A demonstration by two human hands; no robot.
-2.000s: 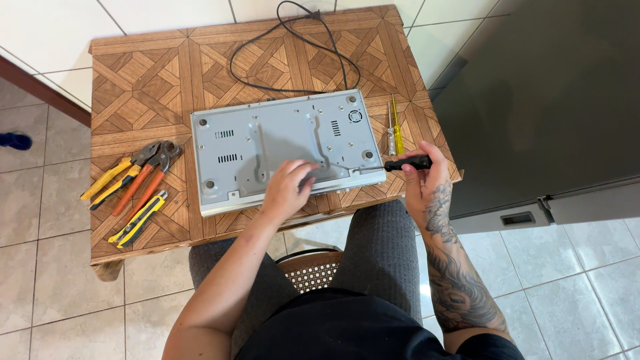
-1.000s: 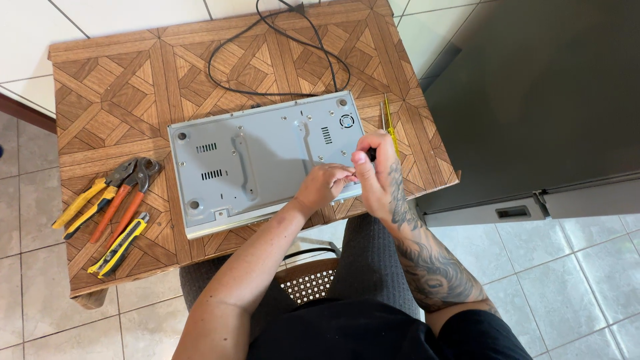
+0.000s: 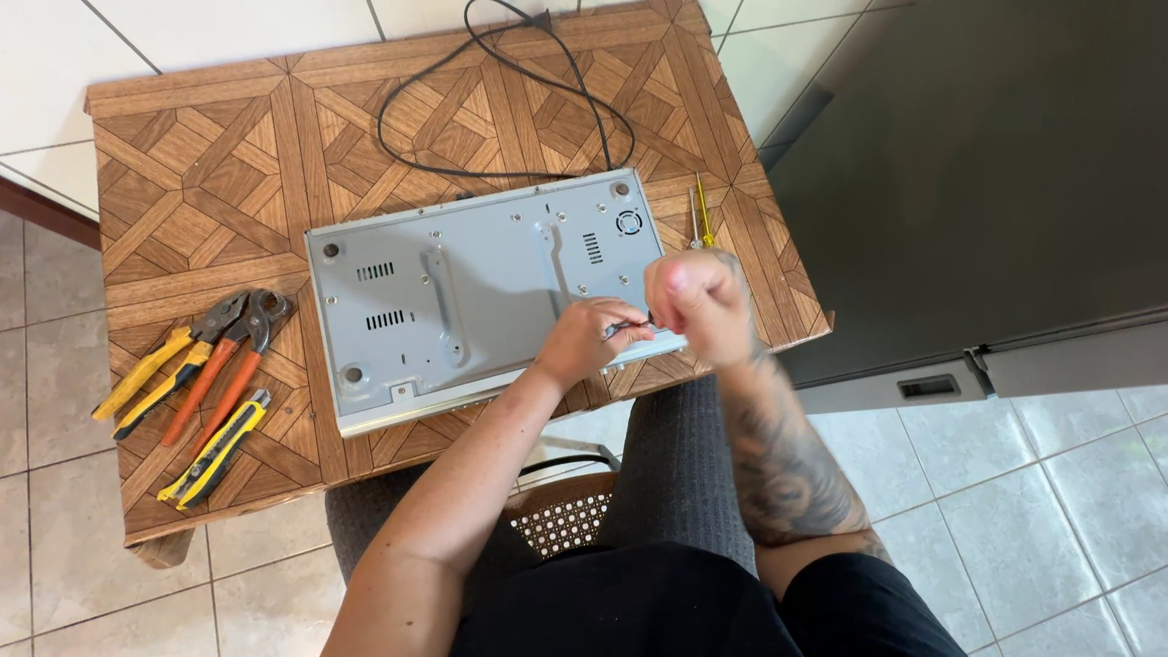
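A grey metal electronics casing (image 3: 493, 292) lies with its footed, vented underside up on the table. Over its near right corner, my left hand (image 3: 598, 333) pinches the thin dark shaft of a screwdriver (image 3: 630, 325) between thumb and fingers. My right hand (image 3: 698, 297), slightly blurred, is closed around the screwdriver's handle, which it mostly hides. The two hands nearly meet above the casing's front edge. Where the screwdriver's tip rests cannot be made out.
Left of the casing lie pliers with yellow grips (image 3: 173, 365), pliers with orange grips (image 3: 228, 365) and a yellow utility knife (image 3: 216, 449). Two slim screwdrivers (image 3: 703, 214) lie at the right. A black power cord (image 3: 584, 91) loops behind. A dark refrigerator (image 3: 995, 182) stands right of the table.
My right hand has moved left with the screwdriver, from beyond the casing's right edge to over its near right corner. My left hand has come to the screwdriver's shaft.
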